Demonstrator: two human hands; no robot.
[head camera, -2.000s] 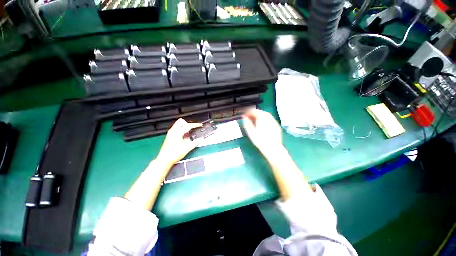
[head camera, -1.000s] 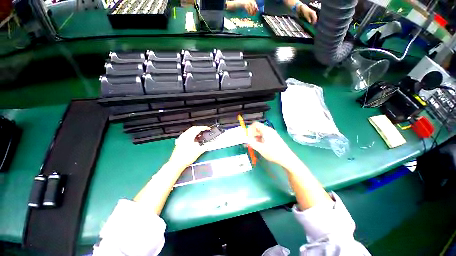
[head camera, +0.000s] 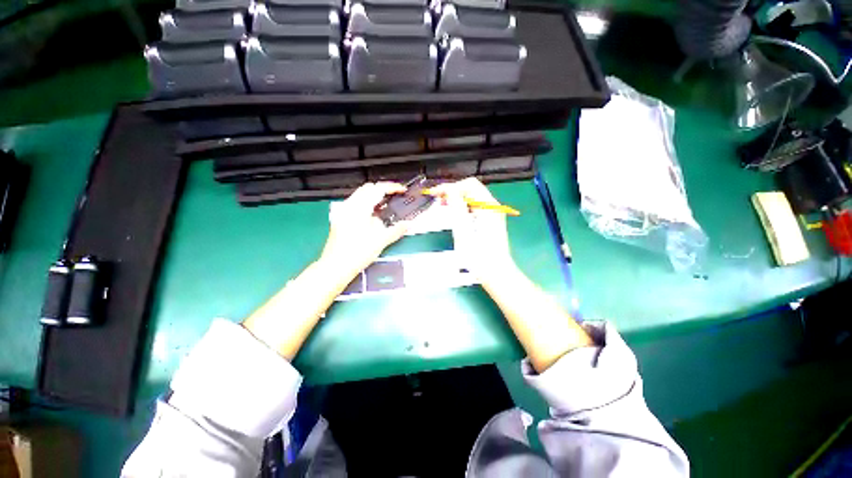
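My left hand (head camera: 357, 224) holds a dark device housing (head camera: 404, 204) by its left side, above the bench. My right hand (head camera: 479, 222) holds a thin yellow-orange tool (head camera: 493, 206), whose tip end is at the housing's right side; the exact contact cannot be told. The front white backing strip (head camera: 432, 270) lies below the hands with dark square adhesive pads (head camera: 384, 274) at its left part. A second white sheet (head camera: 435, 219) lies behind it, partly hidden by the hands. A dark blue tool (head camera: 553, 217) lies to the right of my right hand.
Black stacked trays (head camera: 374, 166) stand behind the hands, under an upper tray (head camera: 560, 58) with rows of dark grey units (head camera: 294, 65). A left tray (head camera: 117, 224) holds two black housings (head camera: 83, 291). A clear plastic bag (head camera: 631, 168) and yellow pad (head camera: 780, 229) lie right.
The view has shifted, so the trays sit higher and look larger. My right hand has taken the yellow-orange tool since the oldest frame and now holds it flatter, against or near the housing.
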